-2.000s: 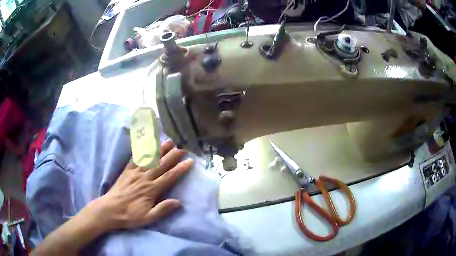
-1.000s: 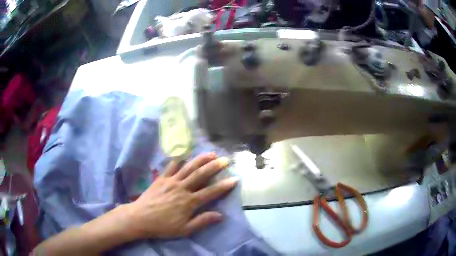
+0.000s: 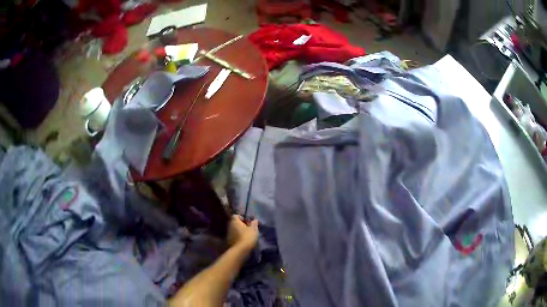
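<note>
A large blue-grey garment (image 3: 414, 180) with a small red-green logo (image 3: 468, 241) lies in folds over the left part of the white table and hangs off its edge. My left hand (image 3: 243, 232) is low at the centre, left of the garment. Its fingers are closed at the lower edge of a paler grey-blue cloth piece (image 3: 245, 171) with a dark line down it. The fingertips are small and partly hidden. My right hand is not in view.
A round red-brown table (image 3: 216, 129) holds ruler-like strips (image 3: 227, 64), a dark-handled tool (image 3: 173, 146) and grey-blue cloth. A white cup (image 3: 96, 108) stands at its left rim. A garment pile (image 3: 60, 240) is at left, red cloth (image 3: 306, 45) behind. The white machine table (image 3: 480, 114) is at right.
The view has swung left, from the sewing machine and scissors to the round table and cloth. My left hand has left the garment beside the needle and closed on the cloth piece.
</note>
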